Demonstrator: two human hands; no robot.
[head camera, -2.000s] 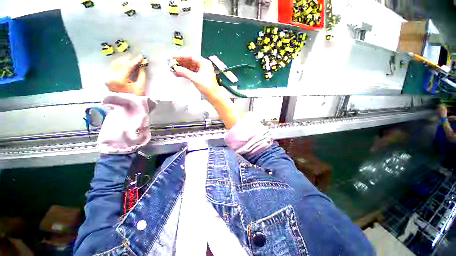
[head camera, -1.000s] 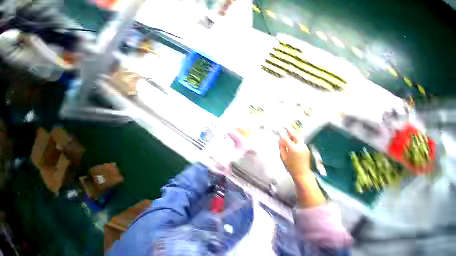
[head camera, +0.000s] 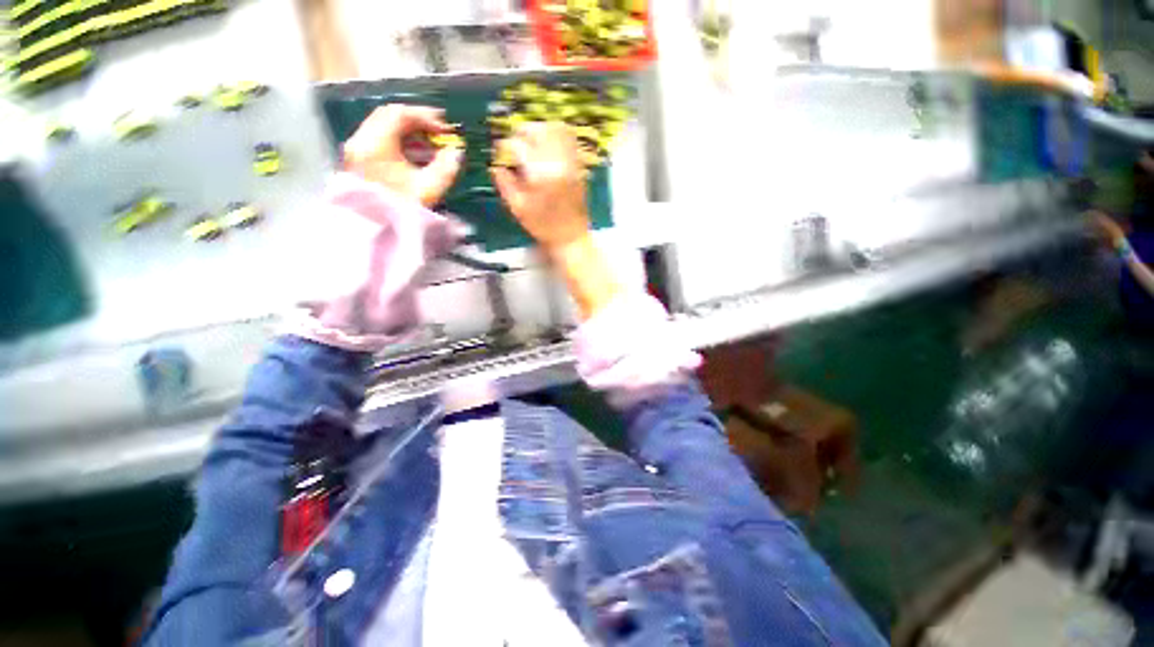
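Note:
The frame is blurred. My left hand (head camera: 403, 154) is over the left part of the green mat (head camera: 471, 209), fingers curled around a small yellow-black transformer (head camera: 446, 140). My right hand (head camera: 544, 180) is at the front left edge of the transformer pile (head camera: 592, 111), fingertips down among the pieces; whether it grips one is hidden by the fingers and blur. Several loose transformers (head camera: 266, 159) lie on the white work surface (head camera: 177, 272) to the left.
Transformer rows (head camera: 89, 28) are at the top left. A red parts bin (head camera: 654, 58) stands behind the pile. The conveyor rail (head camera: 747, 298) runs along the front. A blue loop (head camera: 165, 375) lies near the rail at left. Another person's arm (head camera: 1114, 234) shows at the right edge.
The view swung left, then back. Both my hands have moved from the white surface to the green mat, the right one to the pile.

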